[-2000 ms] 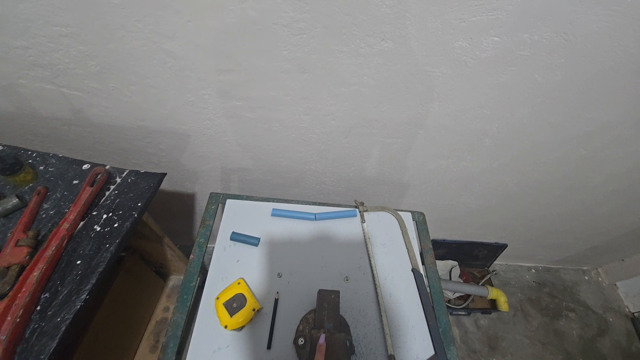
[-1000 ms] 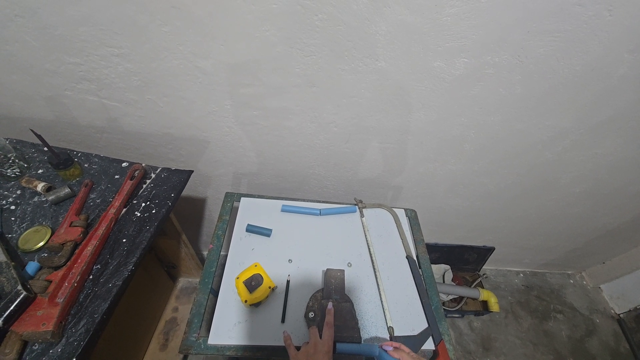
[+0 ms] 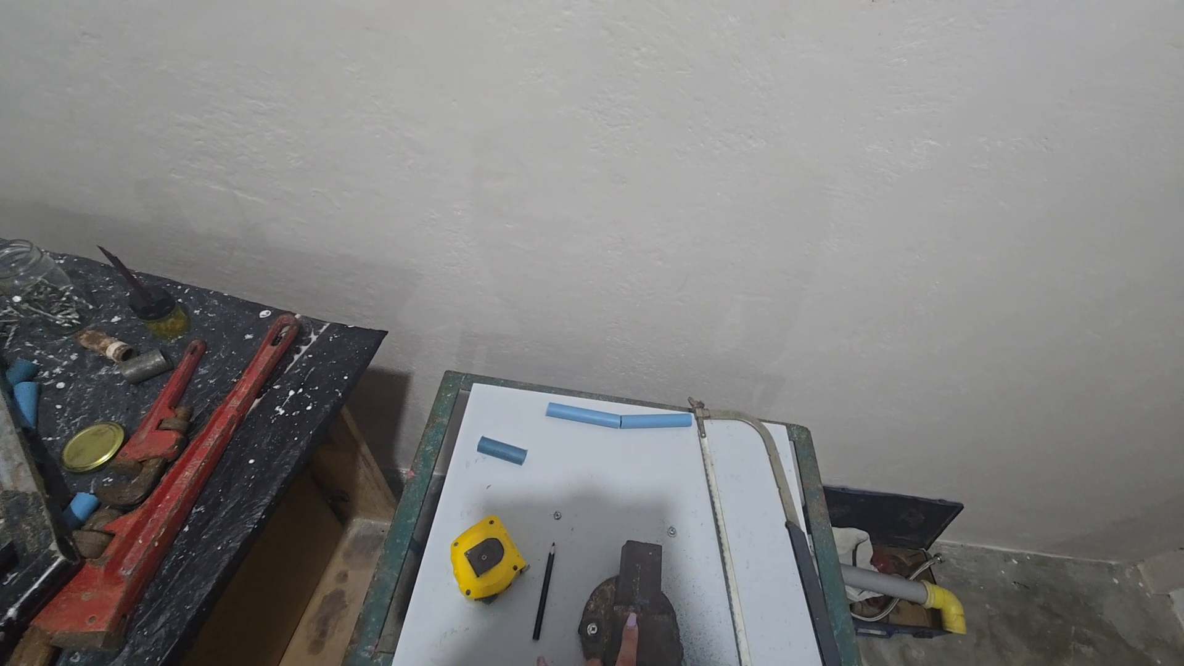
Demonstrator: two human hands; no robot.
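Fingertips of my left hand [image 3: 629, 640] show at the bottom edge, spread apart, one lying on the dark metal bench vise [image 3: 640, 578]; the palm is out of frame. My right hand is not in view. A black pencil [image 3: 544, 592] and a yellow tape measure [image 3: 488, 558] lie left of the vise. To its right rests a hacksaw [image 3: 721, 518] with its blade lengthwise. Two light-blue plastic pipe pieces [image 3: 583, 414] lie nearly end to end near the far edge, and a darker blue pipe piece [image 3: 502, 450] is nearer, to the left.
The green-framed white work surface [image 3: 527, 402] stands against a wall. On the black bench [image 3: 342, 356] at left are red pipe wrenches [image 3: 199, 462], a jar of screws [image 3: 42, 287], a lid [image 3: 93, 447] and blue pipe pieces. An open toolbox [image 3: 893, 518] sits on the floor at right.
My hands came into view at the vise, with a blue pipe beside them. Now only left fingertips show; my right hand and that pipe are out of view.
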